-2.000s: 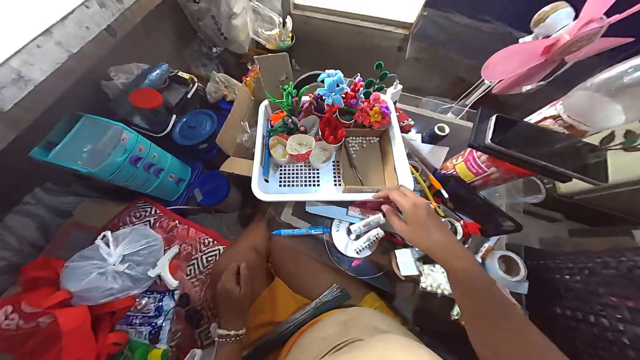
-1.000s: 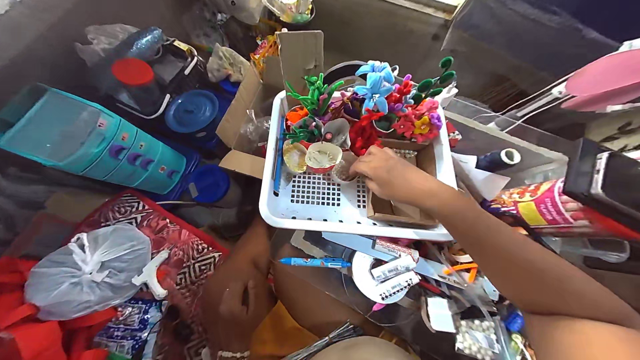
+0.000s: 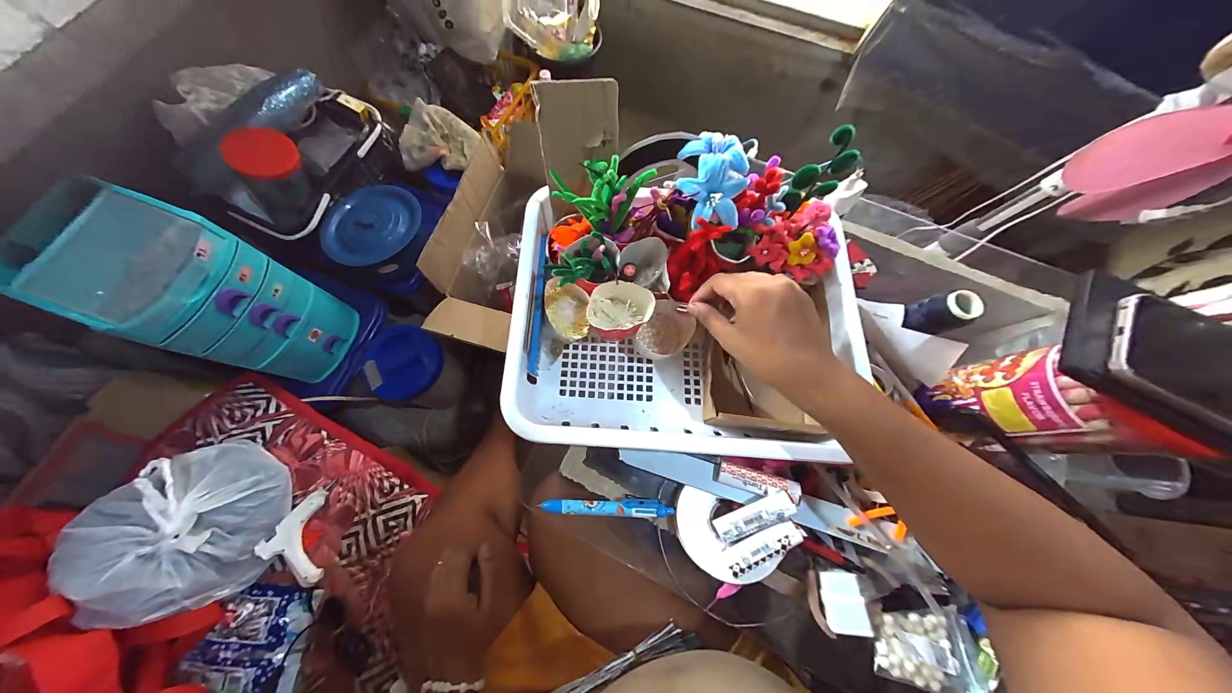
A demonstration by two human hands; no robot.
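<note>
My right hand (image 3: 756, 322) reaches over a white plastic basket (image 3: 664, 443), its thumb and forefinger pinched at the rim of a small paper cup (image 3: 666, 330); a tiny light thing seems to show at the fingertips. Beside that cup are another paper cup (image 3: 619, 310) with thin pale pieces in it and several more cups. Pipe-cleaner flowers, such as a light blue one (image 3: 714, 178) and red ones, stand behind. Under my right hand lies a cardboard box (image 3: 760, 421). My left hand (image 3: 460, 602) rests low by my leg, its fingers loosely bent, with nothing seen in it.
Before the basket lie a blue pen (image 3: 606, 507), a white round spool (image 3: 698, 539) with small tubes on it, and a bag of pearl beads (image 3: 914, 647). Teal drawers (image 3: 241, 289) and a tied plastic bag (image 3: 178, 529) are at left, a phone (image 3: 1169, 361) and pink fan blades (image 3: 1155, 159) at right.
My right hand has left the small tubes on the round spool in front of the basket and moved up to the paper cups inside it. The left hand stays low.
</note>
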